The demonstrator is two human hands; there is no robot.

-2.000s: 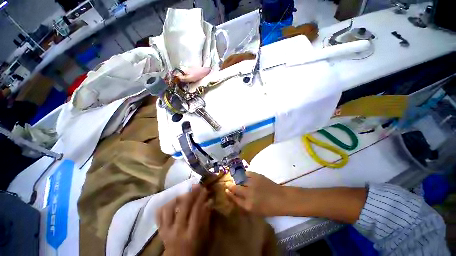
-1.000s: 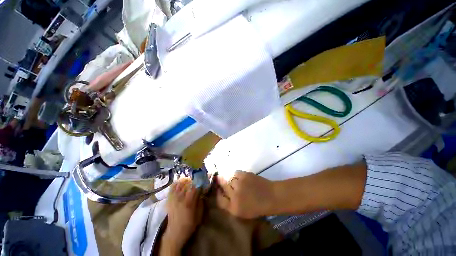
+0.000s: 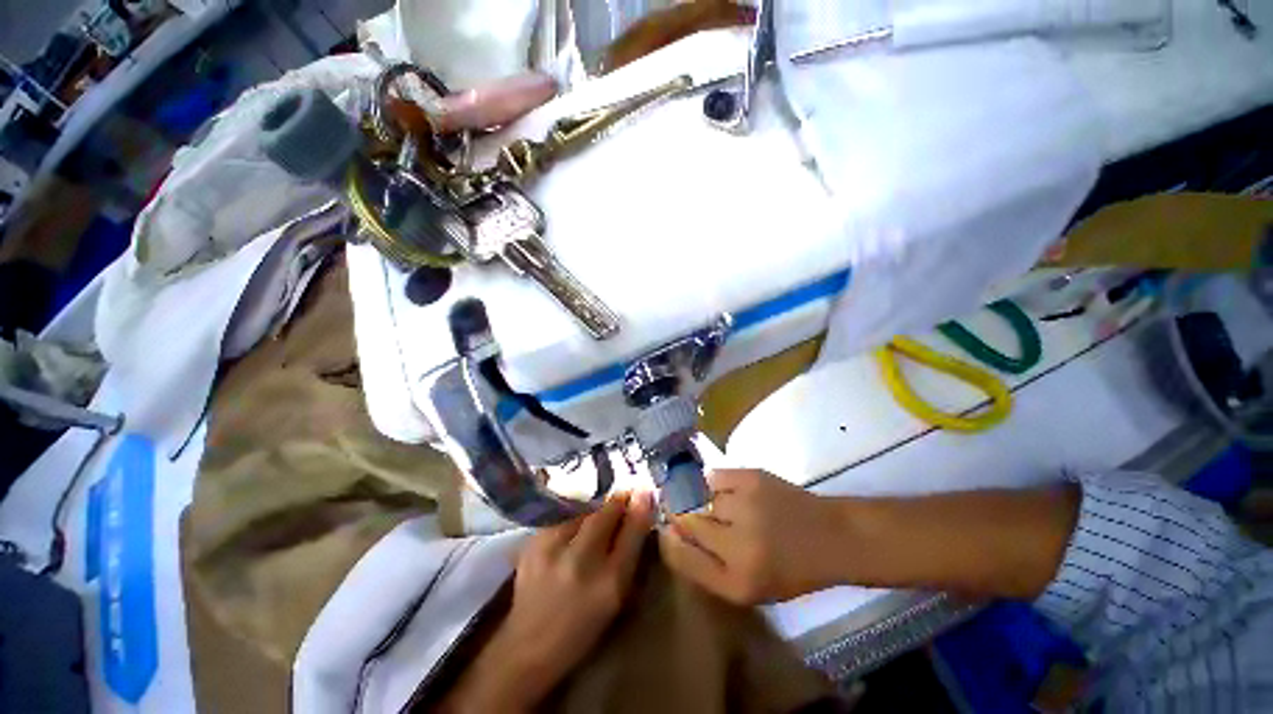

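Observation:
The brown cloth (image 3: 698, 642) lies under both hands and also spreads to the left of the white sewing machine (image 3: 684, 209). A pale lining piece (image 3: 384, 600) lies on it at the lower left. My left hand (image 3: 579, 572) holds the brown cloth, its fingertips close to the needle area. My right hand (image 3: 740, 537) pinches the cloth just right of the presser foot area, wrist in a striped sleeve. The fingertips of both hands nearly meet below the tension knob (image 3: 680, 467), which partly hides the needle. The curved metal guard (image 3: 482, 433) stands left of it.
A key bunch (image 3: 517, 251) lies on the machine head. White cloth (image 3: 949, 168) drapes over the arm. Snips with yellow (image 3: 942, 398) and green (image 3: 998, 338) handles lie behind my right forearm. A mustard piece (image 3: 1173, 234) and dark tub (image 3: 1208, 363) are at right. Pale garments (image 3: 210, 181) lie beyond.
The head view has shifted and tilted between frames. My left hand has moved in beside my right at the needle area since the first frame. Both hands stay on the brown cloth.

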